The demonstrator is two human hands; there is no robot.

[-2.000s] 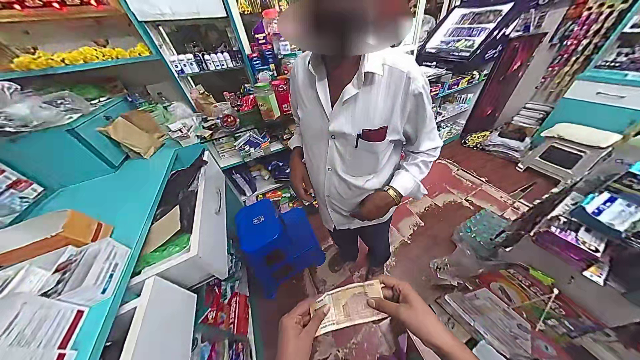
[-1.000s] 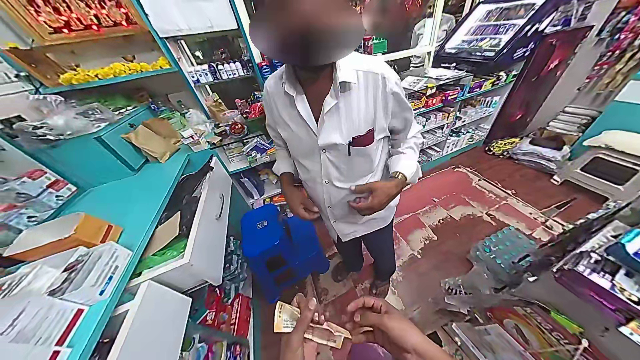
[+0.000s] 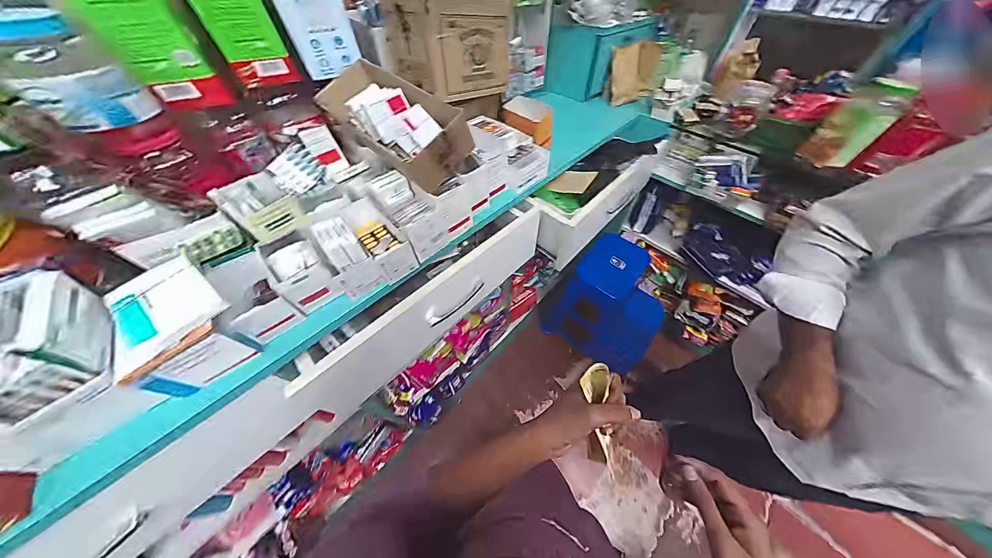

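Note:
Folded banknotes stick up from my left hand, whose fingers are closed around them at the lower middle. To their right, near the bottom edge, is my right hand, blurred, with fingers slightly curled; nothing shows in it. At the right stands a person in a light shirt and dark trousers, one hand hanging beside the shirt's hem. Between my hands and the shelves are blue plastic stools.
A teal counter along the left bears medicine boxes and an open cardboard box. Open white drawers jut out below it. Packets fill the lower shelves, and stocked shelves stand behind the stools.
The view has swung strongly left toward the counter. Both my hands were at the banknotes earlier; now the notes are folded in my left hand, and my right is apart from them.

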